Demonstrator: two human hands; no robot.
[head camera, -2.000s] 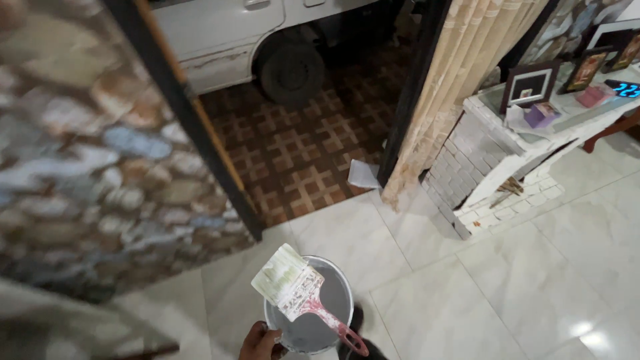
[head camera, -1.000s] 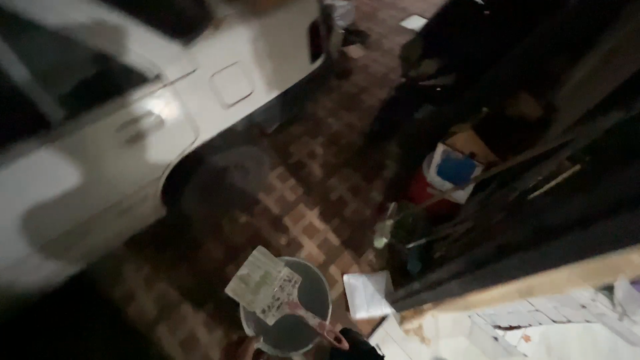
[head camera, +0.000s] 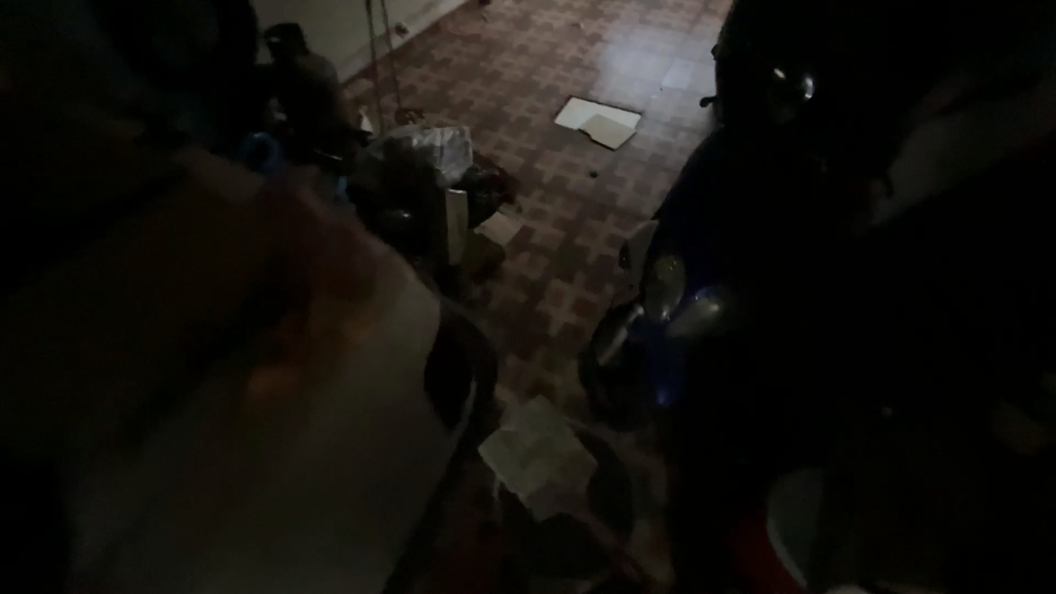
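Note:
Low in the head view, a wide paintbrush (head camera: 540, 454) with pale bristles lies over a bucket (head camera: 615, 487), whose rim barely shows in the dark. The brush handle runs down toward the bottom edge and is nearly lost in shadow. Neither my left hand nor my right hand can be made out.
A car's pale body (head camera: 346, 462) fills the left side. On the right stands a dark motorcycle (head camera: 660, 330) with blue parts. Plastic bags (head camera: 437, 153) and clutter lie on the patterned tile floor (head camera: 561, 280), with flat pale boards (head camera: 598, 115) farther off.
The view has moved from the bright tiled room through the doorway into a dark space beside the car. The brush and bucket have come along, the brush still lying across the bucket.

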